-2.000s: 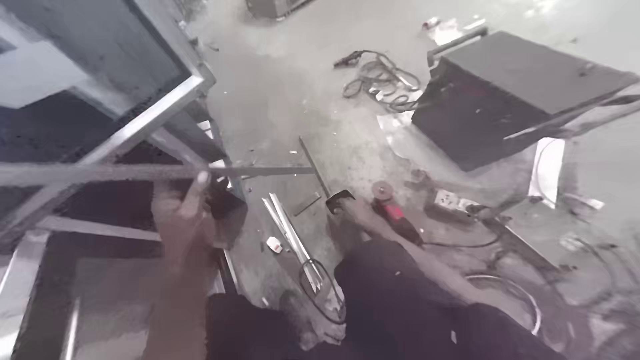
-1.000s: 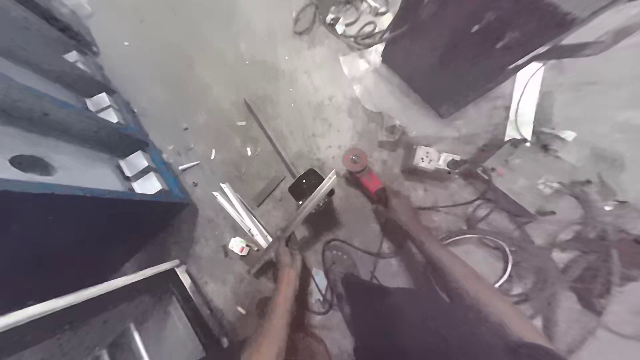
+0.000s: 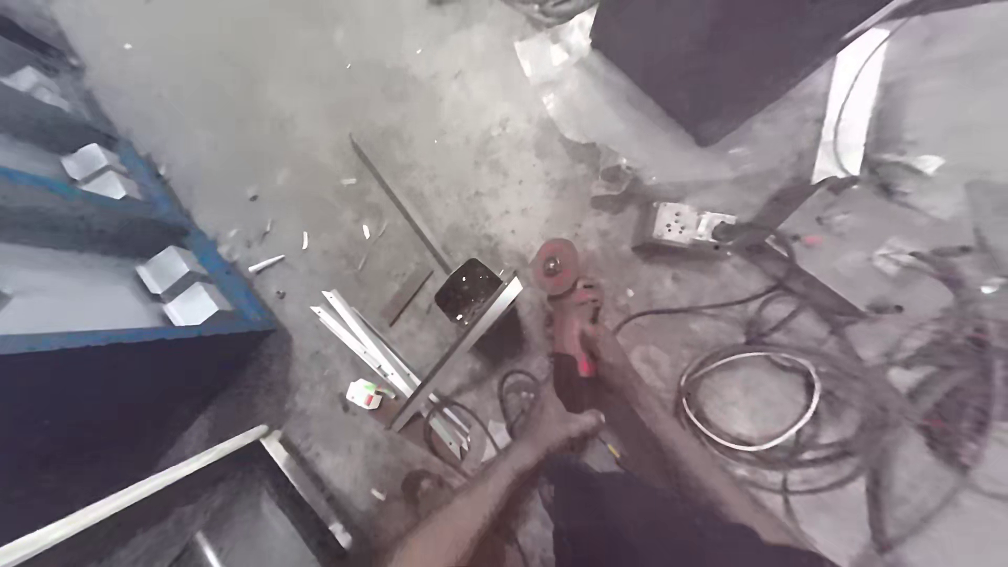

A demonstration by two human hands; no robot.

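A red angle grinder [image 3: 573,315] with a round disc points away from me, between my arms. My right hand [image 3: 602,350] is closed around its body. At the rear of its dark handle, my left hand [image 3: 559,421] has its thumb extended; whether it grips the handle cannot be made out. A metal bar [image 3: 457,350] lies slantwise over the edge of a black square block [image 3: 468,291], left of the disc. Several pale metal strips [image 3: 370,346] lie on the floor further left, beside a small white box [image 3: 365,394].
A blue metal frame [image 3: 224,276] stands at the left, above a pale-edged frame [image 3: 142,492]. On the right are a socket strip [image 3: 685,224], coiled cable [image 3: 752,354] and tangled cords. A dark box [image 3: 709,71] stands at the top right. A long thin rod [image 3: 402,205] lies on the floor.
My left hand has let go of the metal bar, which now rests on the black block, and has moved right to the grinder. The bar was held in my left hand one second ago.
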